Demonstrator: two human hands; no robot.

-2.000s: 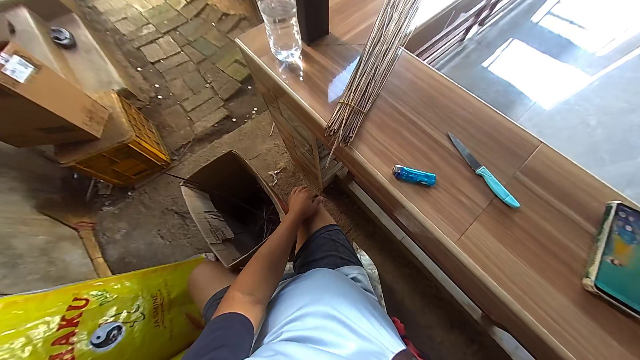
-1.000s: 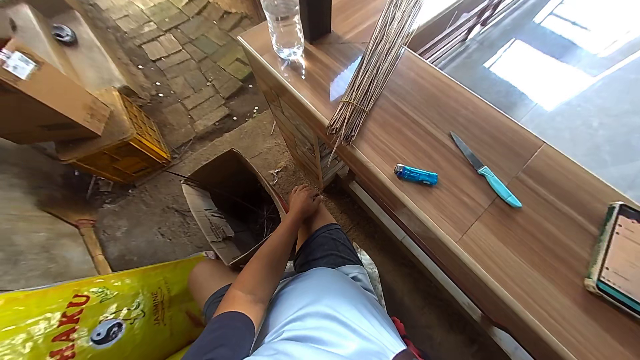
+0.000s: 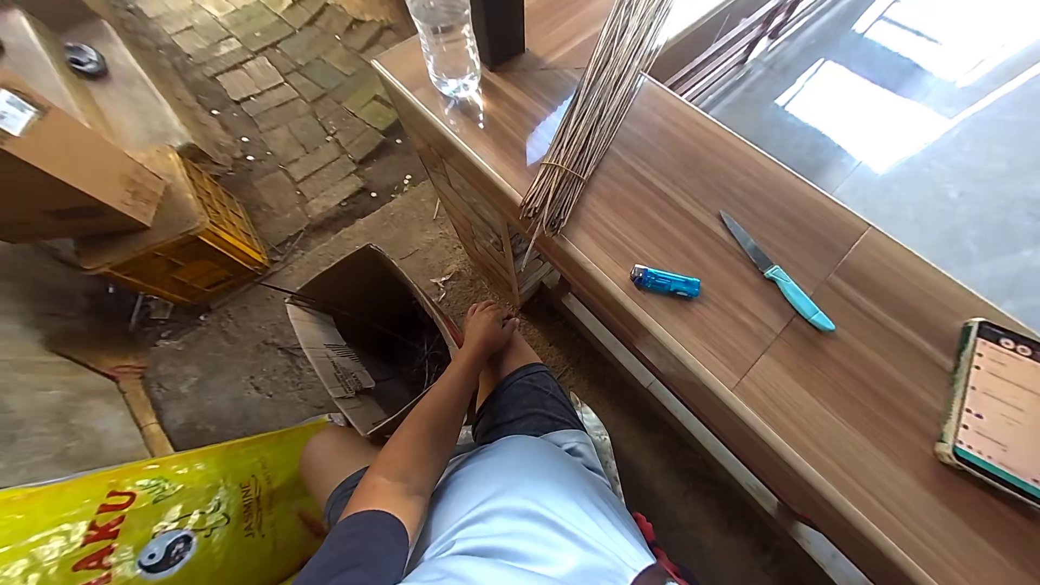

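Observation:
My left hand rests over my bare knee beside an open cardboard box, and nothing shows in its fingers. My right hand is out of view. On the wood-look tiled ledge to the right lies a bundle of thin dry sticks, tied with a band, its lower ends reaching the ledge's edge. A blue lighter and a knife with a turquoise handle lie apart on the ledge, the blade pointing up and left. A phone in a case lies at the right edge, screen lit.
A clear plastic bottle stands by a dark post at the ledge's far corner. On the left are a yellow crate, a cardboard carton and a broom. A yellow printed sack lies beside my leg.
The phone's screen has changed from a teal display to a pale one with lines. My left hand has stayed on the knee, and the things on the ledge have not moved.

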